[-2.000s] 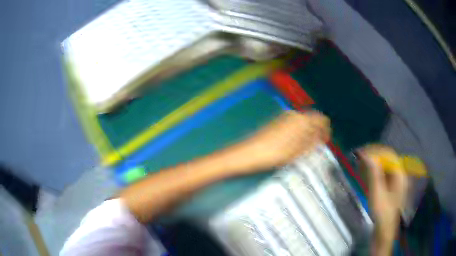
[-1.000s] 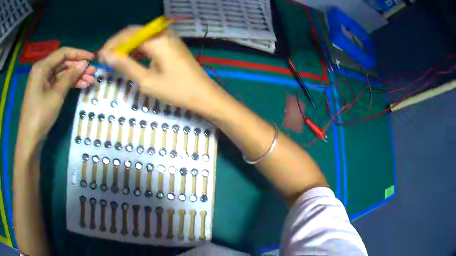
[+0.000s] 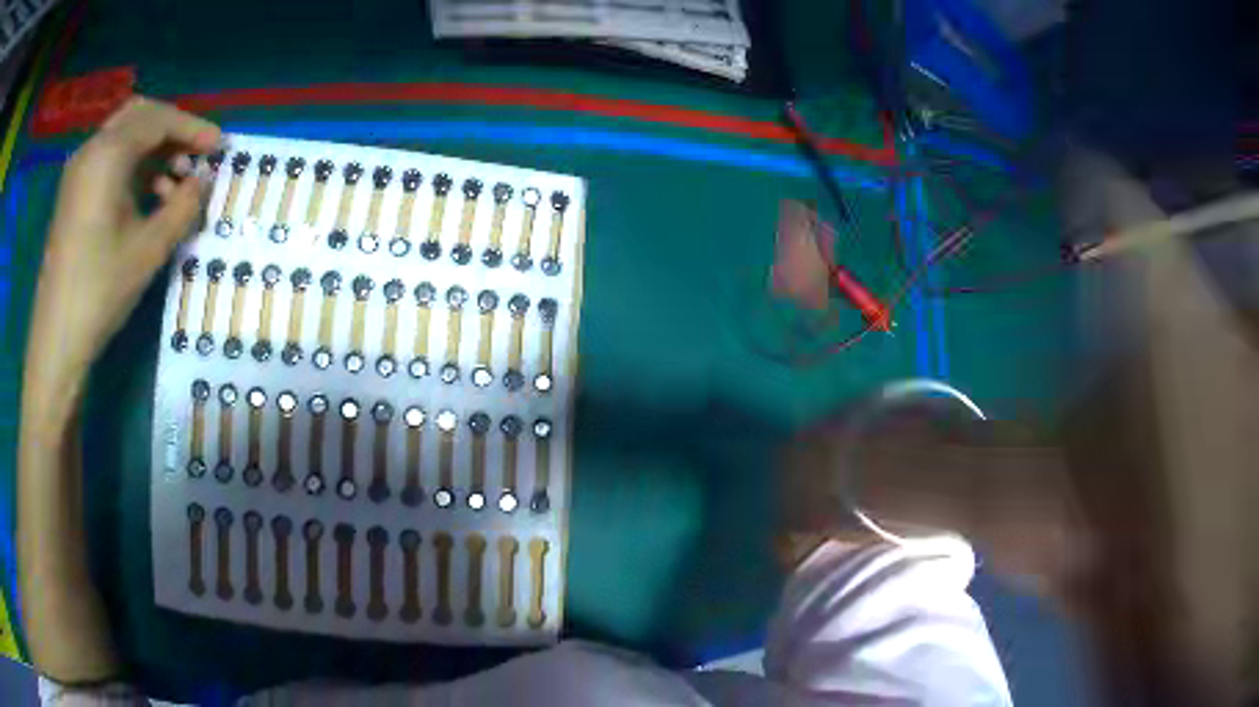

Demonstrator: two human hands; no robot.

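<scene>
The white component tray [image 3: 370, 387] lies flat on the green mat, with rows of brown dumbbell slots. Tiny round units, some dark and some silver, sit at many slot ends. Several slots at the right of the nearest row look bare. My left hand [image 3: 122, 194] is at the tray's far left corner, fingers bent and fingertips at its edge; whether they hold anything is unclear. My right hand [image 3: 1167, 394] is a large blur at the right, above a wrist with a bangle; its fingers cannot be made out. The yellow pen cannot be made out.
Right of the tray lie a copper-coloured square [image 3: 799, 254], a red clip [image 3: 863, 300] and a thin dark probe [image 3: 824, 163]. Loose wires and a blue device [image 3: 967, 62] are at the upper right. A stack of trays [image 3: 601, 25] is at the far edge.
My right hand has left the tray's far left area and moved right, out over the right side with strong blur. My left hand stays near the tray corner. The view has shifted slightly.
</scene>
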